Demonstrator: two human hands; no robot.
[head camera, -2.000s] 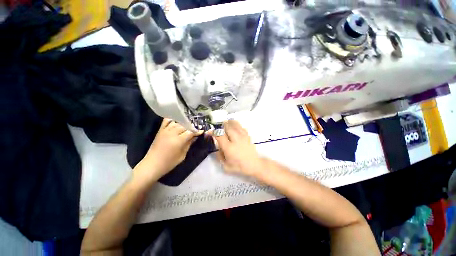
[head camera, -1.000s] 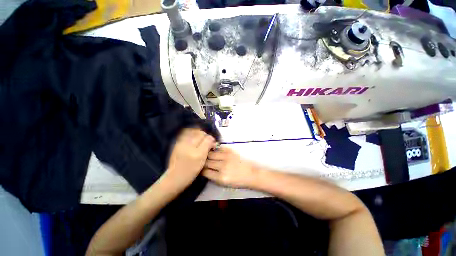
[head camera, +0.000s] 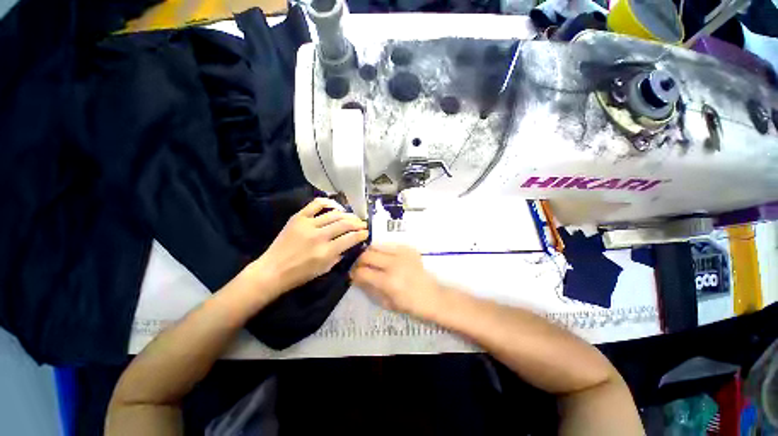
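Note:
A large black garment piece (head camera: 183, 162) spreads left of the white sewing machine head (head camera: 426, 119) and under its left end. My left hand (head camera: 311, 243) lies on the cloth close to the presser foot (head camera: 375, 211), fingertips pressing its edge. My right hand (head camera: 392, 274) is just in front and to the right, its fingertips holding the cloth's right edge. The needle is hard to make out. Small dark fabric pieces (head camera: 591, 271) lie under the machine arm, beside orange and blue sticks or snips (head camera: 550, 226).
A dark strip (head camera: 676, 285), a black-and-white patch (head camera: 710, 268) and a yellow strip (head camera: 746, 268) lie at the table's right. A ruler scale (head camera: 444, 324) runs along the front edge. Yellow material (head camera: 192, 12) is behind at left. A red basket (head camera: 729, 407) stands low right.
The cloth edge and both hands came away from the presser foot toward me, then my left hand moved back up beside it with the cloth. The black cloth now bunches behind the machine's left end.

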